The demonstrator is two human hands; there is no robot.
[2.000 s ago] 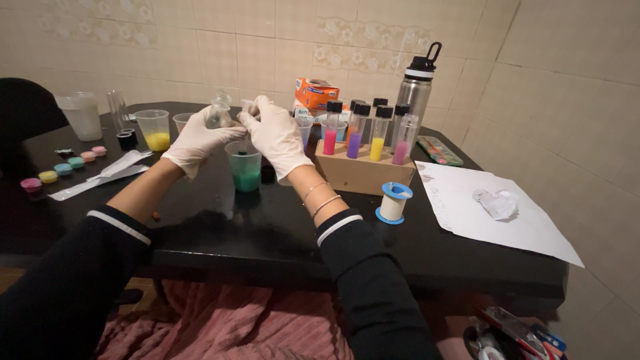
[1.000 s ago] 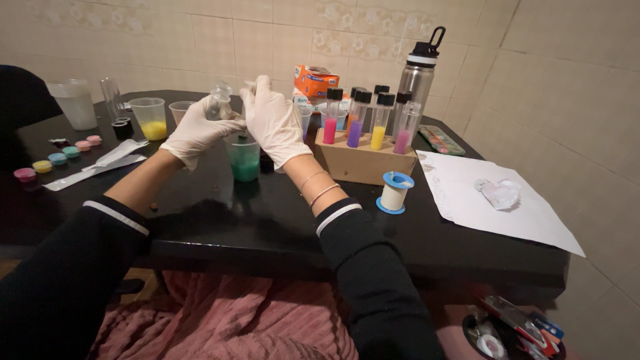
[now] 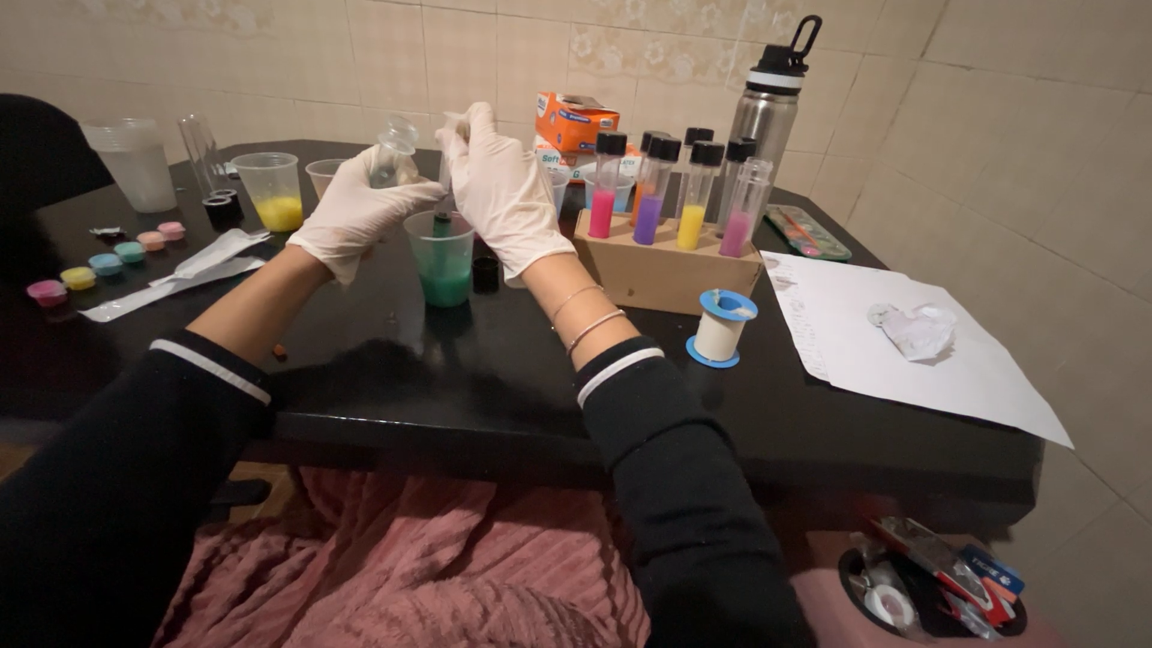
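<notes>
My left hand (image 3: pixel 364 202), in a pale glove, grips a clear tube (image 3: pixel 398 139) whose open rim points up. Beside it my right hand (image 3: pixel 504 184), gloved too, pinches a slim, clear tool with its fingertips; its kind cannot be told. The tool reaches down towards a plastic cup of green liquid (image 3: pixel 445 279) that stands below and between both hands. A small black cap (image 3: pixel 486 274) lies right of that cup. To the right, a cardboard rack (image 3: pixel 666 270) holds several capped tubes of pink, purple and yellow liquid, and an uncapped one (image 3: pixel 745 211).
A cup of yellow liquid (image 3: pixel 281 211), stacked cups (image 3: pixel 139 171), small paint pots (image 3: pixel 106 264) and torn wrappers (image 3: pixel 180 274) lie left. A tape spool (image 3: pixel 720 331), white paper (image 3: pixel 981 378), a steel bottle (image 3: pixel 765 117) and an orange box (image 3: pixel 576 121) stand or lie right and behind.
My right hand has risen a little from the cup of green liquid since two seconds ago. My left hand stays in nearly the same place, still on the tube.
</notes>
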